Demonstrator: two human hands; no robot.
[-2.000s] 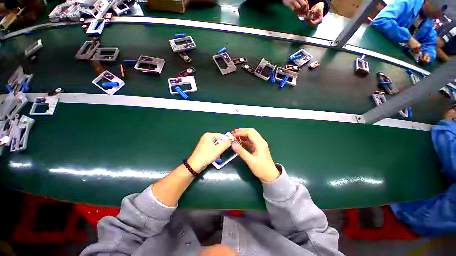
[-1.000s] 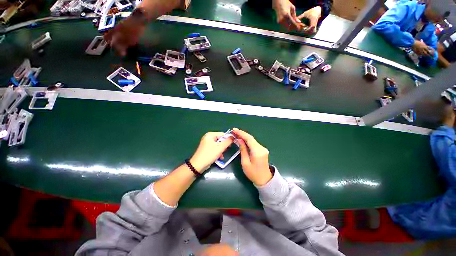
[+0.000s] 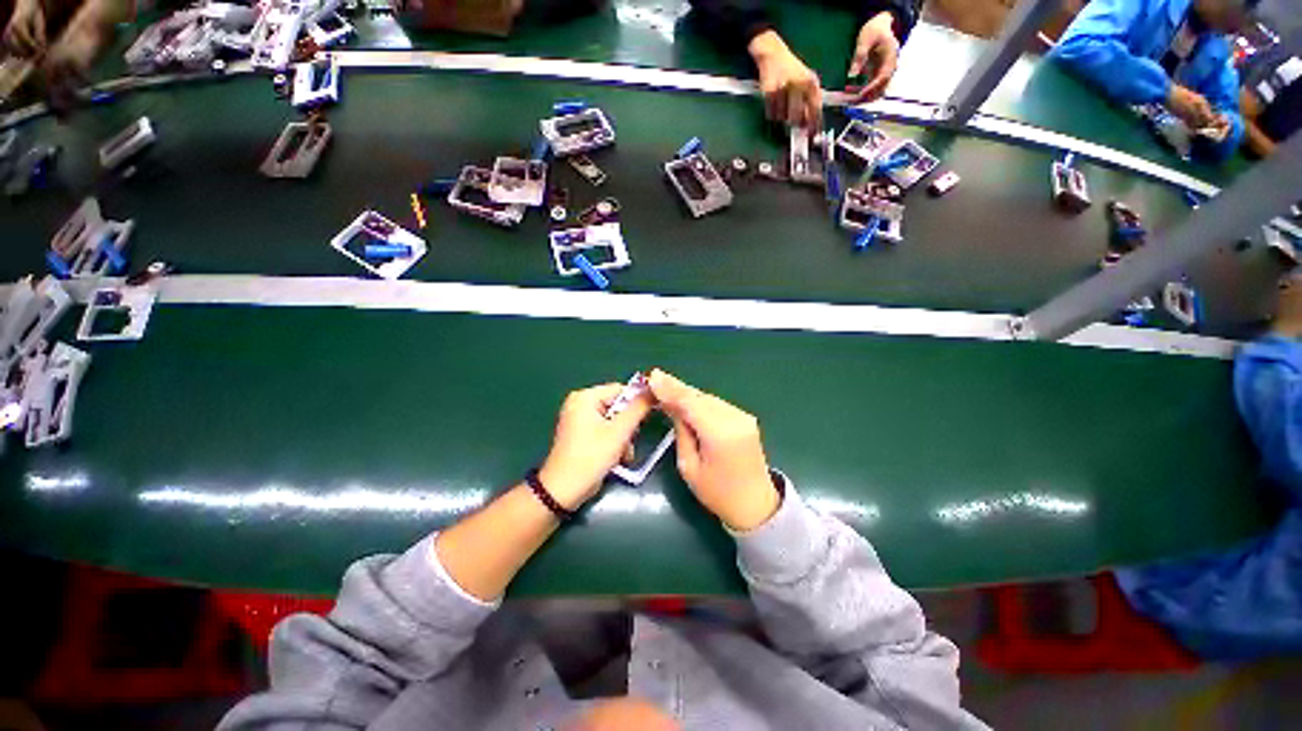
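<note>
A white frame-shaped housing (image 3: 650,461) is held above the green worktop, in the middle of the view. My left hand (image 3: 583,440) is closed on its left side, with a dark bead bracelet at the wrist. My right hand (image 3: 718,446) has its thumb and fingertips together at the housing's upper end, touching small parts there. The small parts at the fingertips are too small and covered to make out. My fingers hide much of the housing's sides.
The dark green belt (image 3: 486,129) carries scattered units with blue cells. A pale metal strip (image 3: 671,311) edges the worktop. Pale housings (image 3: 54,393) are heaped at the left edge. A grey post (image 3: 1185,250) slants in at right. Coworkers' hands (image 3: 790,89) reach in across the belt.
Units on the belt have shifted right. A coworker's arm at upper left has withdrawn, and another's hand now reaches to a unit on the belt. My right-hand fingers have moved slightly left and closed together.
</note>
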